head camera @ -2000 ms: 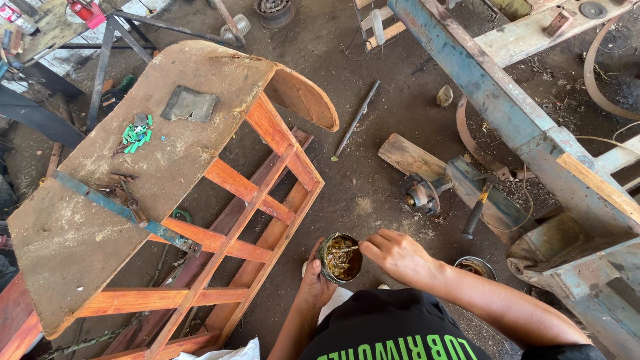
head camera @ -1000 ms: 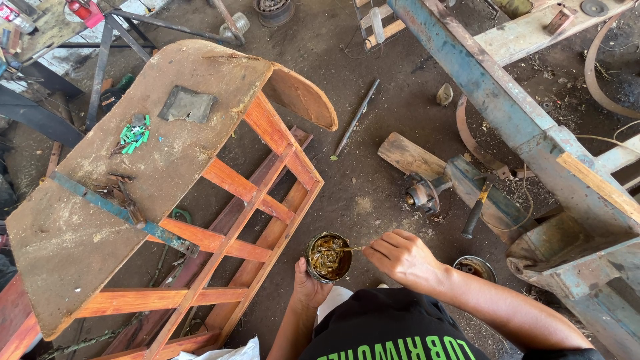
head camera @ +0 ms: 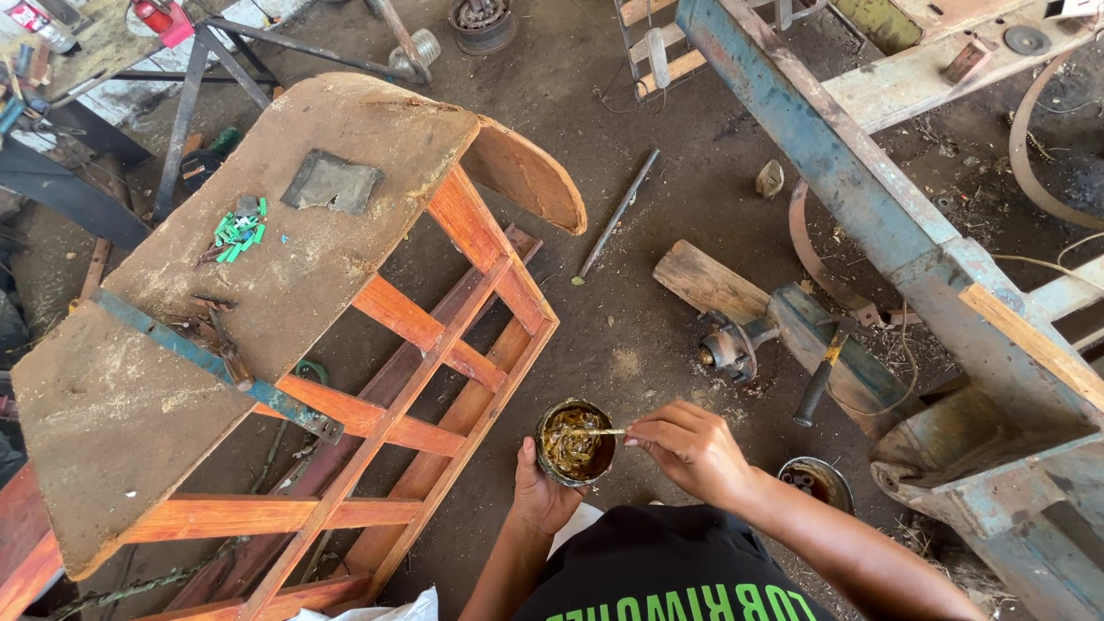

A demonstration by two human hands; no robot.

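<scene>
My left hand [head camera: 542, 496] is closed around the lower left side of a round open can [head camera: 576, 442] holding a thick, glossy yellow-brown paste. Between the fingertips of my right hand [head camera: 686, 444] is a thin stick [head camera: 595, 431], whose far end lies in the paste. The can is above the dirt floor, just in front of my black shirt. Left of my hands stands an orange-brown wooden frame [head camera: 431, 435] with a worn brown panel [head camera: 207, 224] on top. Green plastic pieces [head camera: 240, 231], a dark scrap of sheet [head camera: 332, 182] and a blue metal bar [head camera: 172, 341] lie on that panel.
On the right, a hammer [head camera: 824, 375] rests against a blue metal piece beside a wooden block [head camera: 709, 283] and a metal hub [head camera: 729, 349]. A large blue metal beam [head camera: 828, 129] runs diagonally. A metal rod [head camera: 619, 216] lies on the floor. Another container [head camera: 815, 483] sits below the hammer.
The can was more tilted two seconds ago. The right hand and stick have shifted slightly, and the stick's tip now reaches farther across the paste than one second ago. Both hands have kept their holds.
</scene>
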